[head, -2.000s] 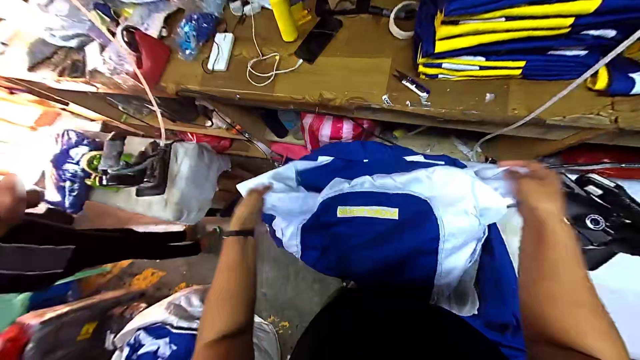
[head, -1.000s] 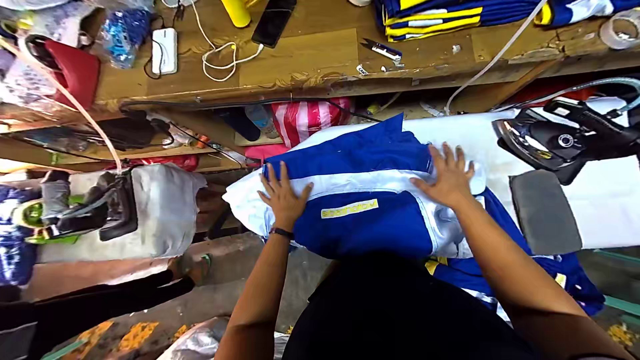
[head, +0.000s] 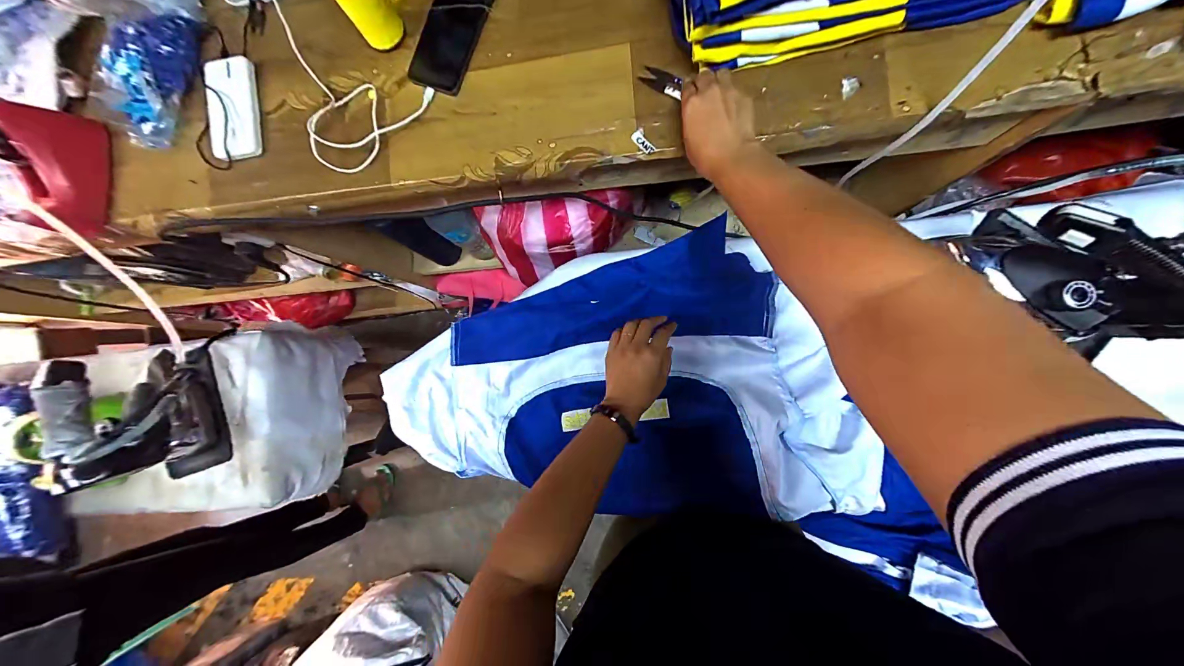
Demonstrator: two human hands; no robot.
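A blue and white garment with a yellow printed strip lies spread on a white-covered ironing board in front of me. My left hand, a dark bracelet at its wrist, rests on the garment just above the strip, fingers slightly apart. My right hand reaches to the wooden table and grips small thread snips, whose dark blades point left out of the fingers. Just behind that hand is a stack of folded blue, yellow and white garments.
A black iron stands at the right of the board. On the table lie a phone, a white power bank and a white cable. Another iron sits on a padded surface at left, near a person's legs.
My right hand has left the garment, moved up to the table and taken hold of the snips lying there. My left hand has shifted toward the middle of the garment.
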